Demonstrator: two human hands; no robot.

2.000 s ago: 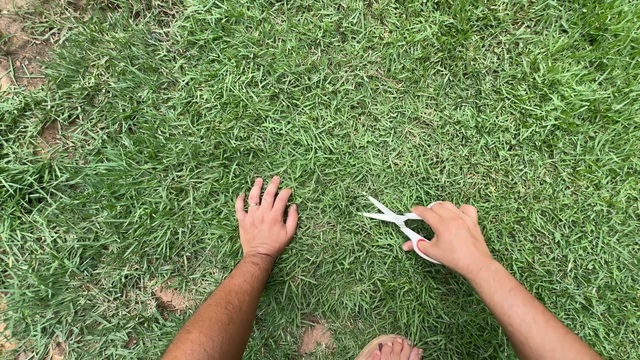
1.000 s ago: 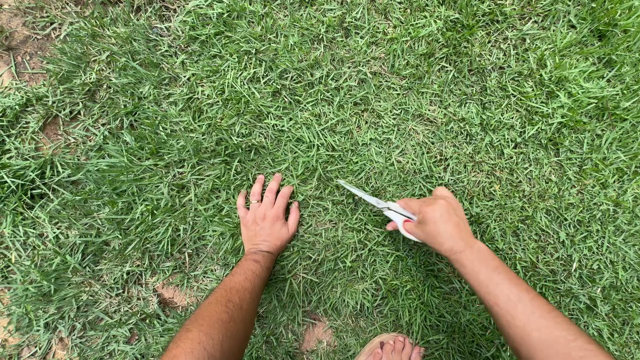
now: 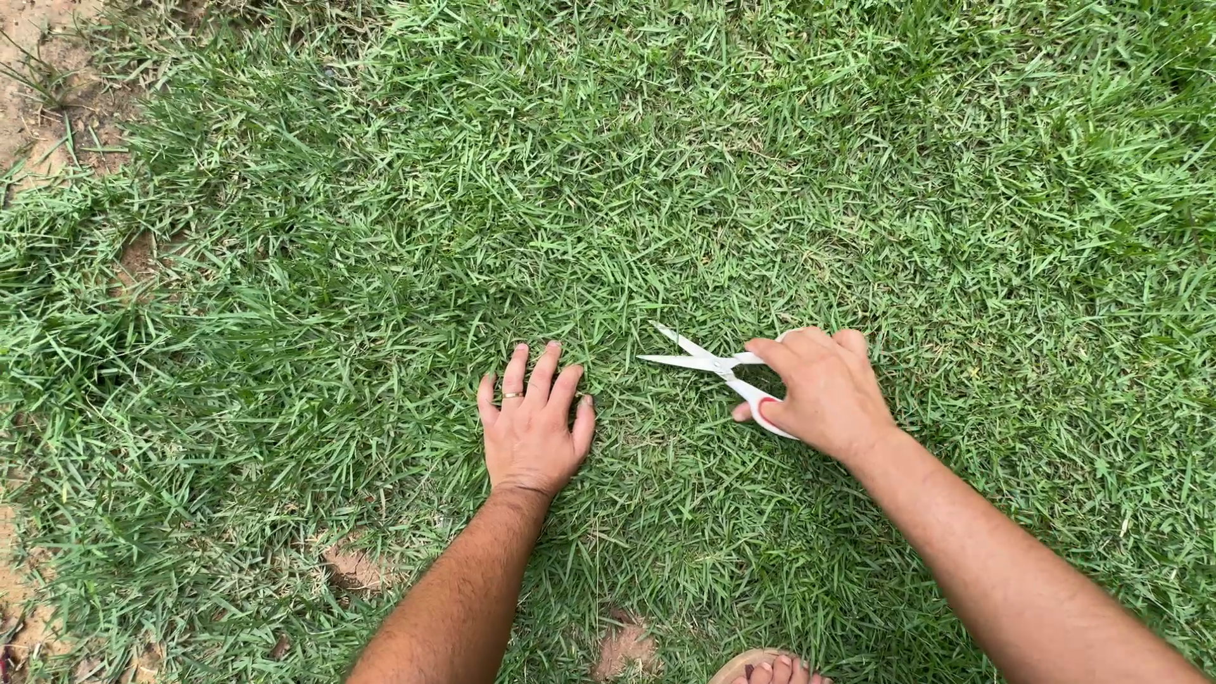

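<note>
My left hand (image 3: pixel 537 423) lies flat on the grass (image 3: pixel 608 237), palm down, fingers spread, with a ring on one finger. It holds nothing. To its right, my right hand (image 3: pixel 822 389) grips a pair of scissors (image 3: pixel 717 365) with white handles that are red inside the loop. The scissor blades are spread apart and point left, just above or in the grass; whether they touch blades of grass I cannot tell. Part of the handles is hidden behind my right fingers.
Bare soil (image 3: pixel 47 104) shows at the upper left, with small earth patches (image 3: pixel 356 567) near the lower left and another (image 3: pixel 625 648) at the bottom. A foot in a sandal (image 3: pixel 774 670) shows at the bottom edge.
The scissors' blades were spread two seconds ago, closed together one second ago, and are spread again now. My left hand has stayed on the grass.
</note>
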